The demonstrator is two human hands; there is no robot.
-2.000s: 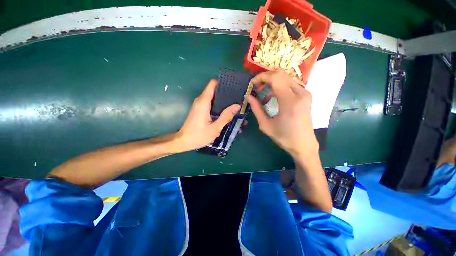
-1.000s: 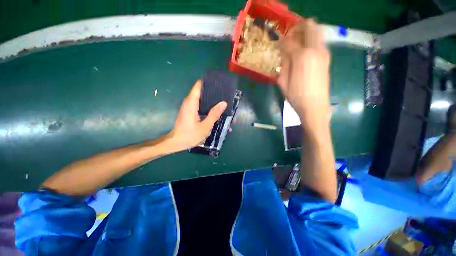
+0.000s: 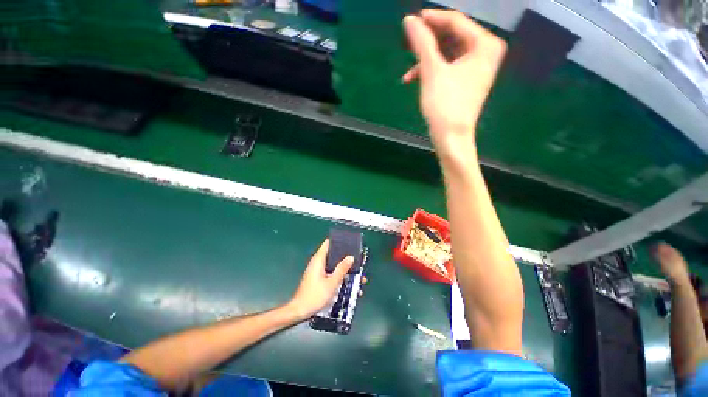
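Observation:
My left hand (image 3: 317,283) grips a smartphone (image 3: 339,310) mid-assembly, its silver and black inner parts showing at the near end. The hand also holds a black plate (image 3: 344,250) over the phone's far end. My right hand (image 3: 459,74) is raised at the top of the view, past the bench, fingers curled with thumb and forefinger apart; I see nothing in it. A red parts bin (image 3: 408,261) of tan strips (image 3: 427,250) stands at the bench's far edge, partly hidden by my right forearm. One tan strip (image 3: 429,331) lies on the bench.
A white card (image 3: 458,314) lies by my right forearm. An opened phone (image 3: 553,298) and a long black tray (image 3: 609,341) are at right. Beyond the white rail (image 3: 233,188) lies another phone (image 3: 243,137). A dark square (image 3: 543,44) is at upper right. Another person's arm (image 3: 683,318) is far right.
The view has tilted up towards the far side. My right hand has gone from the phone's edge, past the bin, to high up ahead. A tan strip came onto the bench. My left hand keeps its hold.

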